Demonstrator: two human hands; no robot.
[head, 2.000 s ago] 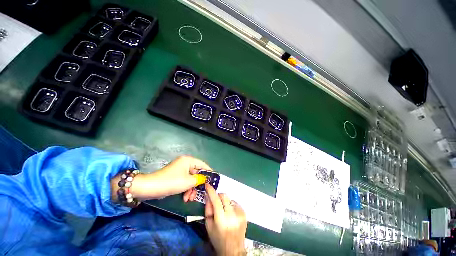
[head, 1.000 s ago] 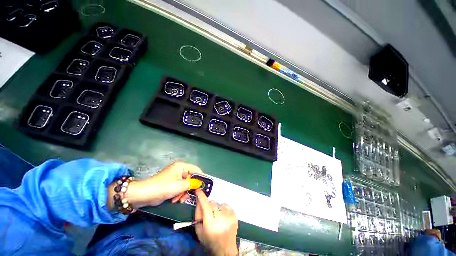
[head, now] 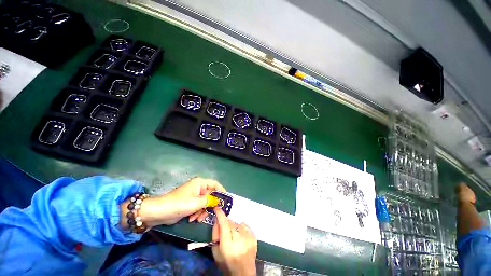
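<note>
A black rounded-square housing (head: 224,203) with a pale rim is held above the white sticker sheet (head: 269,223). My left hand (head: 186,200), with a yellow-orange finger cot (head: 212,201), grips the housing from the left. My right hand (head: 235,245) has a fingertip on the housing's face. Pale-ended tweezers (head: 199,245) stick out to the left from under my right hand. The black foam tray (head: 175,141) in front holds housings in all pockets but the near-left one. The finger contact partly hides the housing.
A second foam tray (head: 40,141) of housings is at left, with a black stack (head: 48,46) behind it. White paper (head: 317,186) with loose black pieces, a blue item (head: 383,209) and clear blister trays (head: 412,161) are at right. Another person's hand (head: 466,194) is at far right.
Another person's arm has reached further into view at far right. My left hand still holds the housing; my right fingertip stays at it. The tweezers' pale end became visible. The view has shifted slightly.
</note>
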